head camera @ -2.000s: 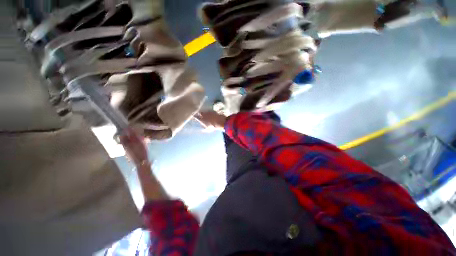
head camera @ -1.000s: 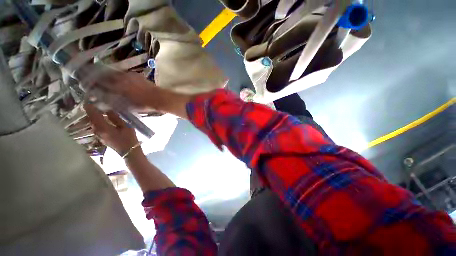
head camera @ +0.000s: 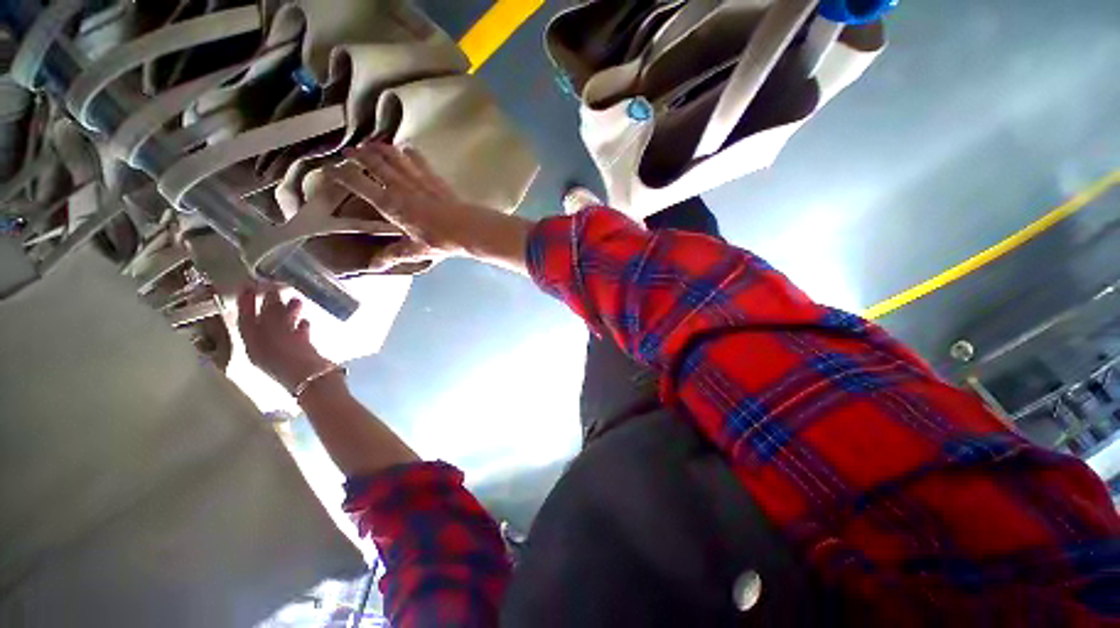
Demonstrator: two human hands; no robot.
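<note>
Beige tote bags (head camera: 448, 129) with dark insides hang in a bunch at the upper left. Their pale handles (head camera: 264, 141) loop over a grey metal rack arm (head camera: 221, 202), whose bare end points down towards me. My right hand (head camera: 412, 202) lies with fingers spread against the bags nearest that end, its thumb lower by a handle. My left hand (head camera: 280, 337) is under the rack arm, fingers bent against a pale bag; its grip is unclear. Another bunch of beige bags (head camera: 749, 147) hangs at the top centre, by a blue end cap (head camera: 856, 9).
A large beige surface (head camera: 135, 429) fills the lower left. Yellow floor lines (head camera: 1007, 258) run at the right and top. A metal frame (head camera: 1044, 356) stands at the right edge. A shoe tip (head camera: 582, 196) shows on the grey floor below the bags.
My right hand has moved from the rack arm rightward onto the bags' side. More handles now show looped near the arm's end. My left hand stays below the arm.
</note>
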